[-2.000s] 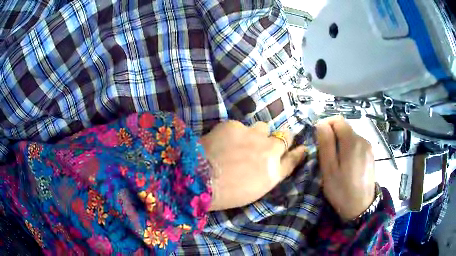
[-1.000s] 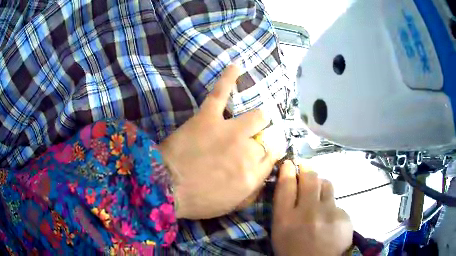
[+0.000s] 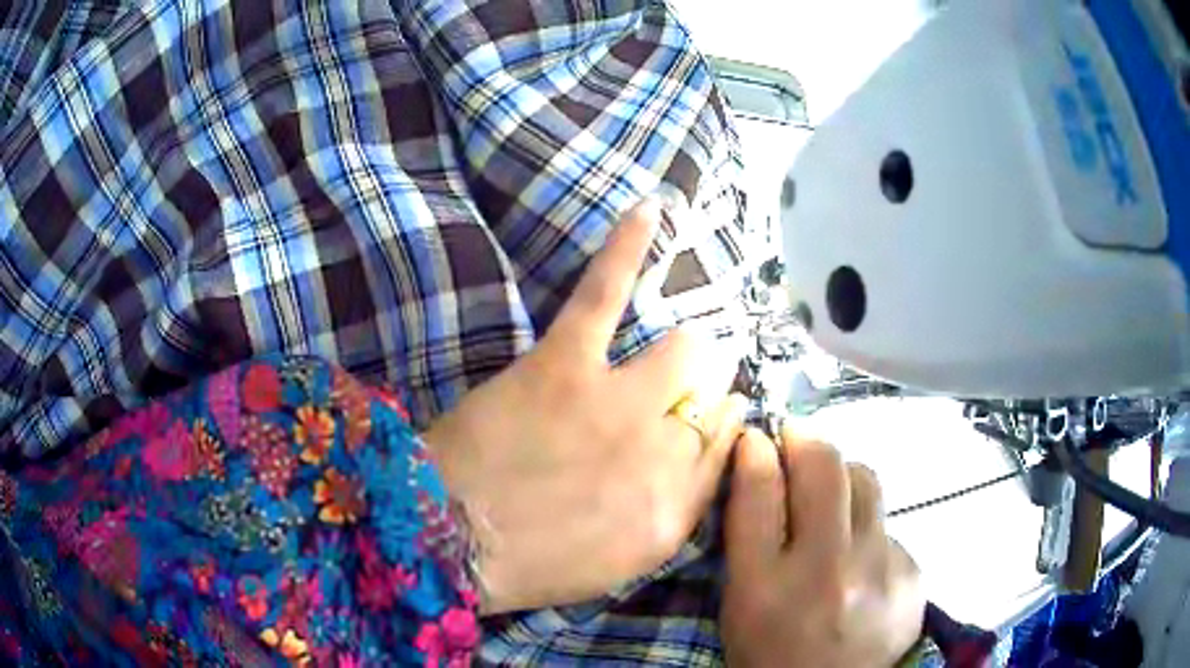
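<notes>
A large plaid cloth (image 3: 352, 170) in brown-black, white and blue spreads across the left and middle. My left hand (image 3: 587, 457), with a ring and a floral sleeve, lies flat on the cloth with thumb and fingers apart, its fingertips beside the presser foot. My right hand (image 3: 816, 548) pinches the cloth edge just in front of the presser foot (image 3: 773, 342). The fingertips of both hands nearly touch. The white sewing machine head (image 3: 979, 209) with blue lettering stands right of the cloth. The needle point is too glared and small to make out.
The white machine bed (image 3: 933, 457) shows right of my right hand. A dark cable (image 3: 1122, 500) and metal parts hang under the machine head. A brown-rimmed box edge (image 3: 1086, 522) is at the right, with blue plastic (image 3: 1070, 633) below it. A pale green-grey piece (image 3: 760, 91) lies behind the cloth.
Since two seconds ago, both hands have moved down in view and close to the presser foot, and my left hand has spread on the cloth. Over the last second they have barely shifted.
</notes>
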